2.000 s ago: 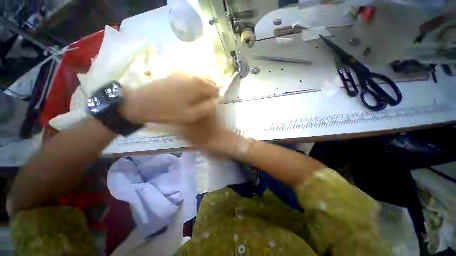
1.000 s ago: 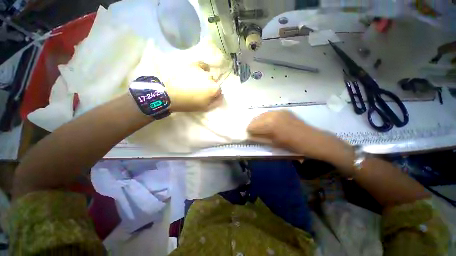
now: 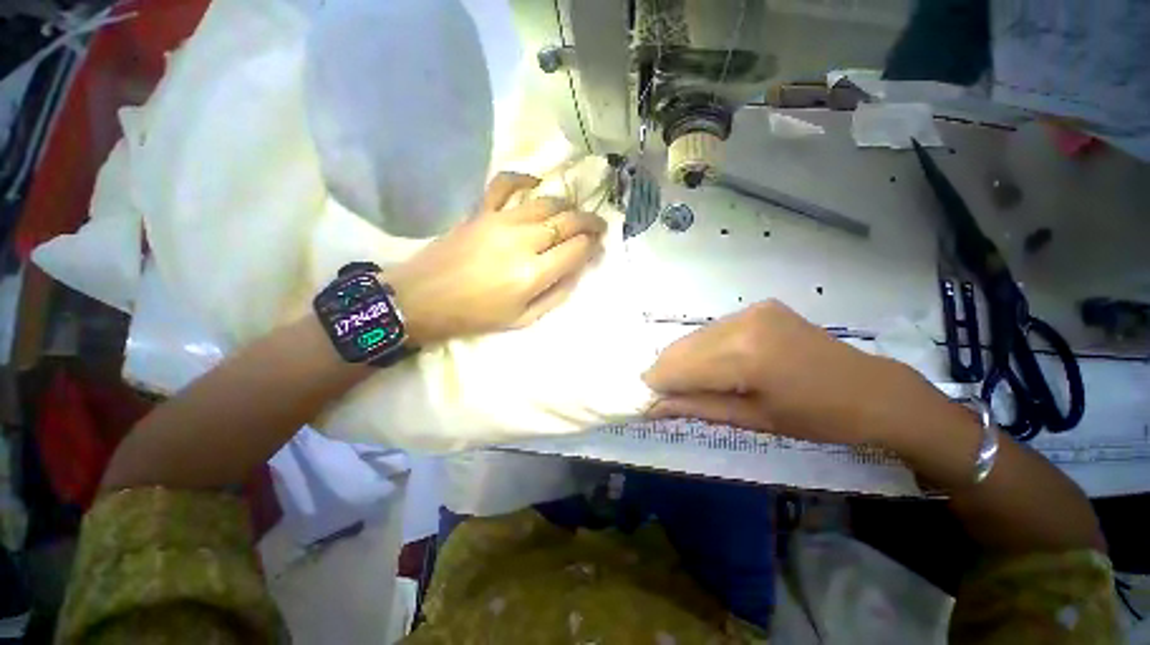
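Observation:
Cream fabric (image 3: 505, 378) lies on the machine bed, glaring under the lamp, and spreads left in a large heap. My left hand (image 3: 511, 258), with a watch at the wrist, presses flat on the fabric, fingers beside the presser foot and needle (image 3: 618, 176). My right hand (image 3: 757, 372) pinches the fabric's right edge near the front table edge; its fingertips are partly hidden. The ribbed knob (image 3: 694, 145) is just right of the needle.
Black shears (image 3: 996, 302) and thread snips (image 3: 962, 330) lie at the right. A slim grey rod (image 3: 797, 204) and pale scraps (image 3: 895, 125) lie on the bed. The blurred lamp (image 3: 401, 114) covers part of the fabric. A red bin (image 3: 107, 126) is at left.
My hands were together over the fabric, then parted, the right one to the front right. The view has moved closer. The fabric now lies spread between my hands.

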